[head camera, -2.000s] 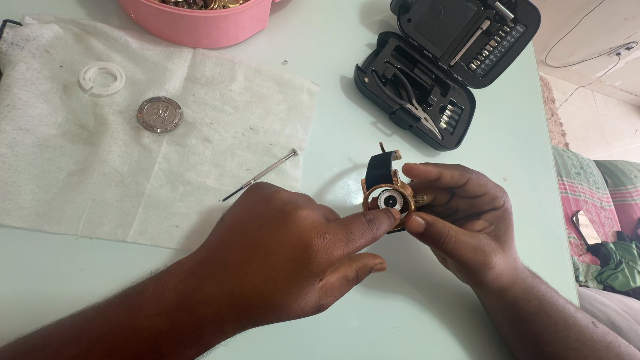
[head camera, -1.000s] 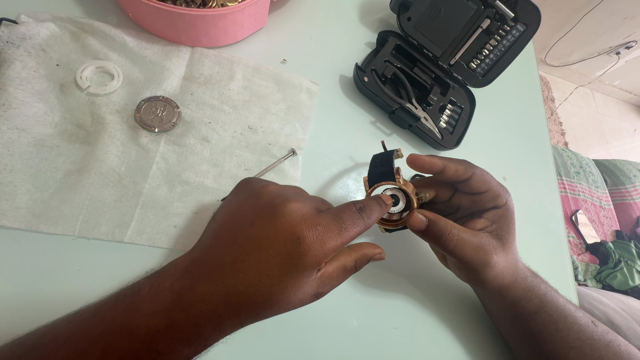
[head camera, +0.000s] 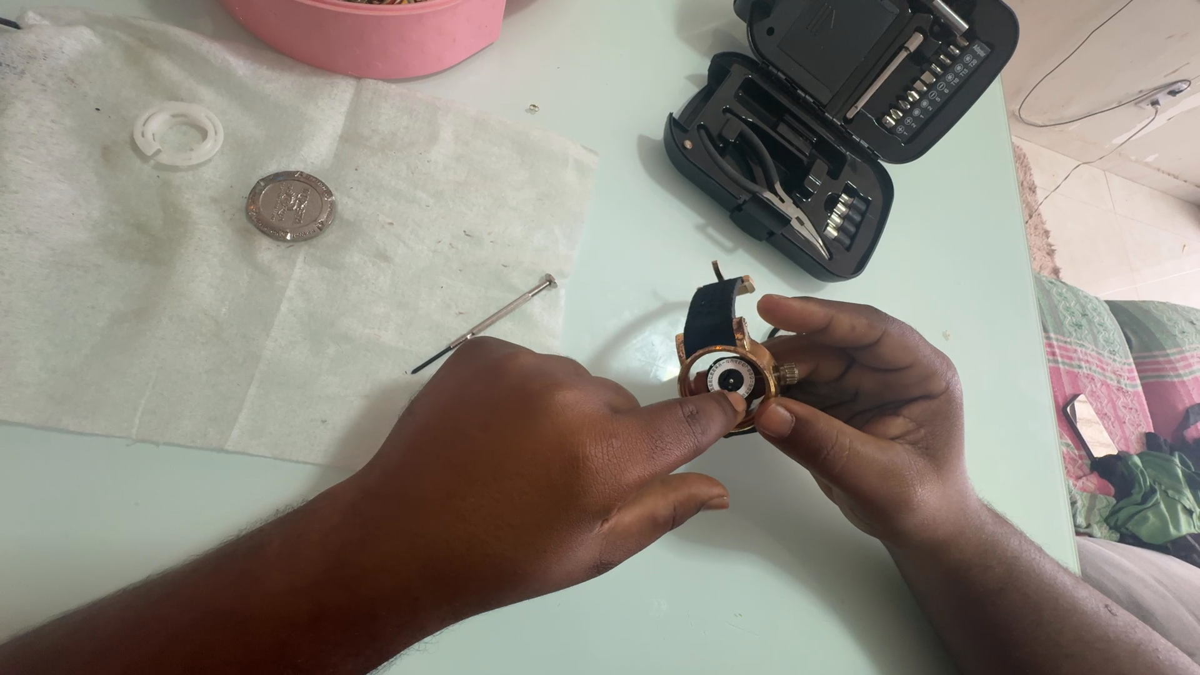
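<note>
My right hand (head camera: 872, 403) holds a gold-coloured wristwatch case (head camera: 771, 364) by its rim near the crown, between thumb and fingers. A black strap (head camera: 712, 314) rises from the case. Inside the open case back lies a white ring with a black centre (head camera: 730, 379). The index fingertip of my left hand (head camera: 534, 450) touches the ring's lower edge; that hand holds nothing, and its thumb is apart. A small precision screwdriver (head camera: 487, 321) lies on the cloth beside my left hand. Farther left on the cloth are a round metal case back (head camera: 291, 205) and a white plastic ring (head camera: 178, 135).
A white cloth (head camera: 375, 216) covers the left of the glass-like table (head camera: 619, 562). At the top is a pink container (head camera: 375, 42) with small metal items. An open black tool case (head camera: 825, 141) holds pliers (head camera: 773, 192) and bits. Draped fabric and a phone (head camera: 1090, 427) are beyond the right edge.
My left index fingertip has shifted slightly over the inside of the watch, from the ring's centre to its lower edge. My right hand keeps hold of the case.
</note>
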